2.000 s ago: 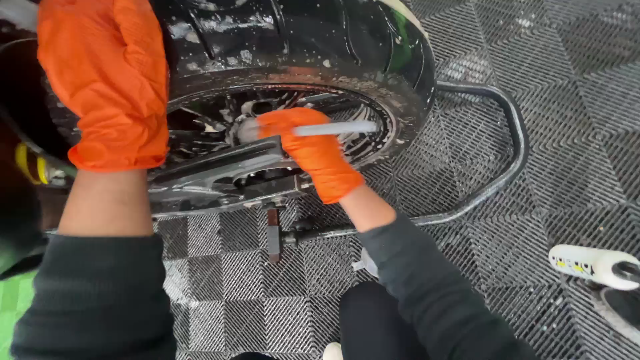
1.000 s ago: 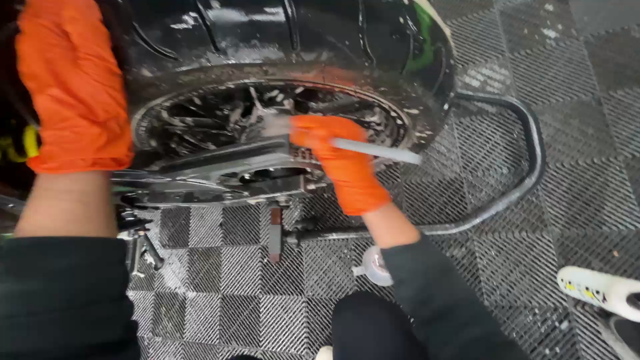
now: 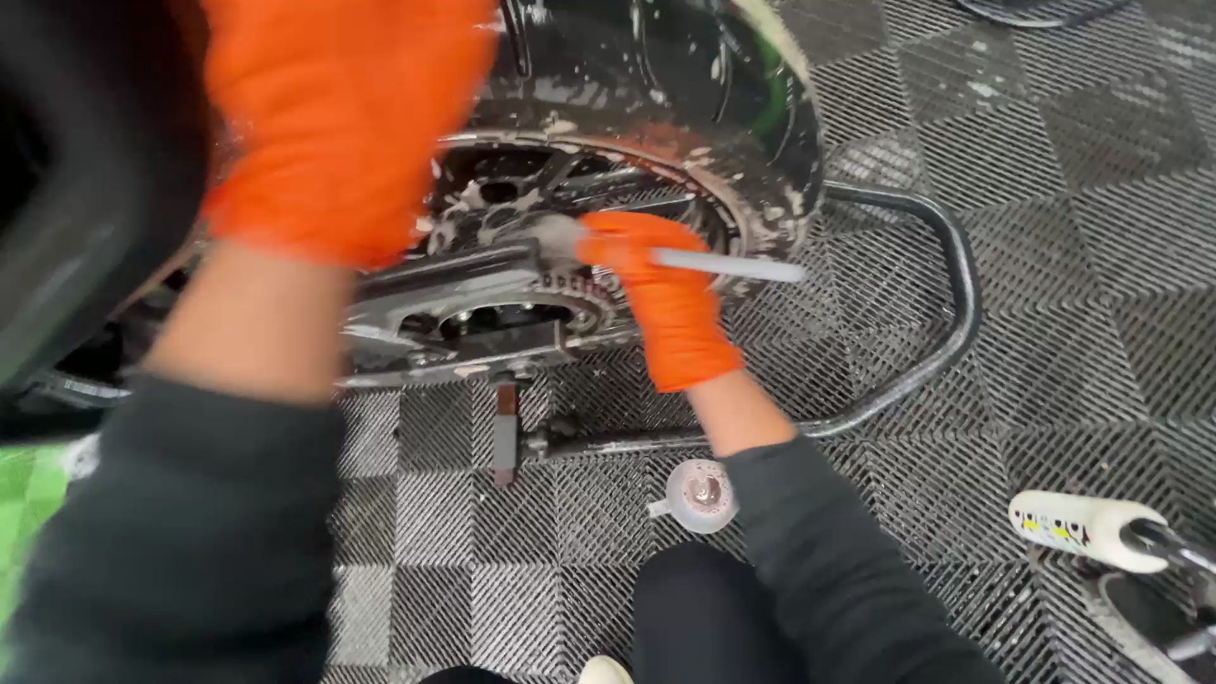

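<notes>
My right hand [image 3: 660, 285], in an orange glove, is closed around a brush [image 3: 731, 264] with a pale handle; its bristles point left, at the hub area of a motorcycle's rear wheel [image 3: 494, 214]. My left hand [image 3: 342, 123], also gloved in orange and blurred, is over the left part of the black tire [image 3: 608, 66]; its fingers run out at the top edge, so its grip cannot be made out. Foam or wet residue spots the tire and rim. Below the brush lie the swingarm [image 3: 446, 285] and the toothed rear sprocket [image 3: 594, 299].
A black tubular paddock stand [image 3: 959, 275] curves around the wheel's right side. A translucent cup [image 3: 701, 496] with foamy liquid sits on the grated tile floor [image 3: 1064, 380], near my knee. At the right lies a white bottle [image 3: 1083, 527] bearing writing, beside a dark-handled object.
My left hand now covers more of the wheel's left side. The brush has stayed in my right hand near the hub. The cup, partly hidden behind my right arm before, shows more fully.
</notes>
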